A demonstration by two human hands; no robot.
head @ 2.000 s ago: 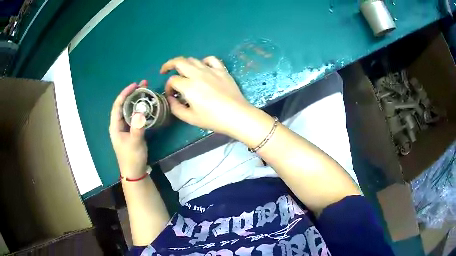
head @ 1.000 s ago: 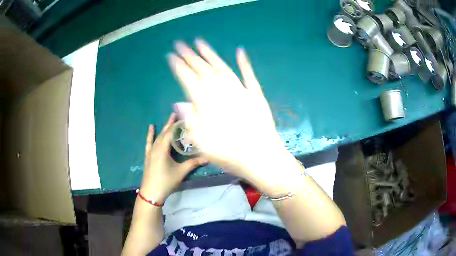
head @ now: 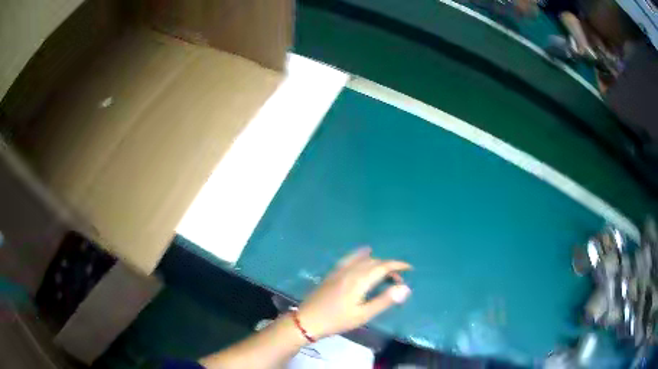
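My left hand (head: 353,292), with a red string at the wrist, is over the near edge of the green bench mat (head: 433,209). Its fingers and thumb are apart and curved, and nothing shows between them. My right hand is not in view. A cluster of beige-grey cylinder units (head: 620,285) lies at the right end of the mat, blurred and partly cut off by the picture's edge. One cylinder (head: 588,347) stands out at the near side of this cluster.
A large open brown carton (head: 144,137) fills the left side. A white sheet (head: 263,155) lies between it and the mat. A pale strip (head: 498,148) separates the mat from the darker conveyor belt (head: 447,86). Another person's hands (head: 606,65) show at the top right.
The view has swung left. The spoked unit is no longer seen at my left hand, and my right hand has left the picture. The right-hand carton is out of view.
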